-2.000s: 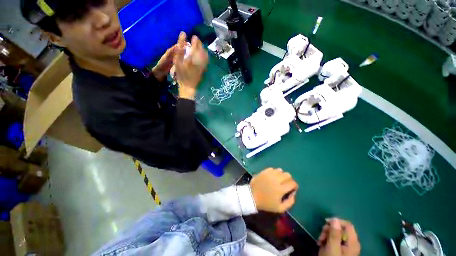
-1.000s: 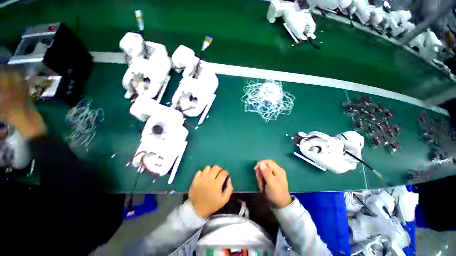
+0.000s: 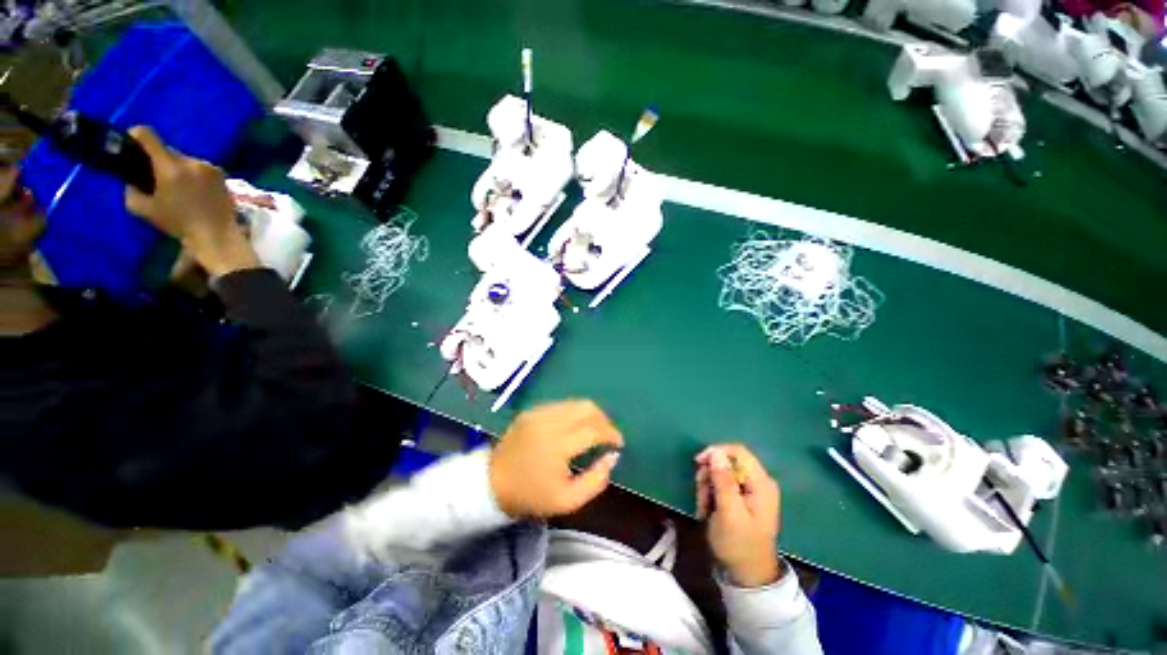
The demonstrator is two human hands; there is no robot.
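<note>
My left hand (image 3: 557, 458) is curled above the bench's front edge, with a small dark part (image 3: 591, 457) between thumb and fingers; its kind is unclear. My right hand (image 3: 742, 512) is closed beside it, with a bit of yellow (image 3: 742, 472) showing at the fingers; the rest is hidden. The hands are apart. A white camera housing (image 3: 941, 480) lies right of my hands, its cavity open, thin wires at its left end and a dark lead at its right. Three more housings (image 3: 509, 314) (image 3: 612, 228) (image 3: 527, 170) stand grouped to the left.
A tangled white cord nest (image 3: 800, 288) lies at the back, a smaller one (image 3: 387, 260) at left. Dark metal parts (image 3: 1113, 441) lie far right. A black and silver machine (image 3: 356, 126) stands back left. A person's hand (image 3: 192, 205) holds a dark object. Another housing (image 3: 979, 105) is on the conveyor.
The view has swung from the left to the bench, then partly back left. Both hands remain closed near the bench edge. The coworker's hand is now raised with a dark object.
</note>
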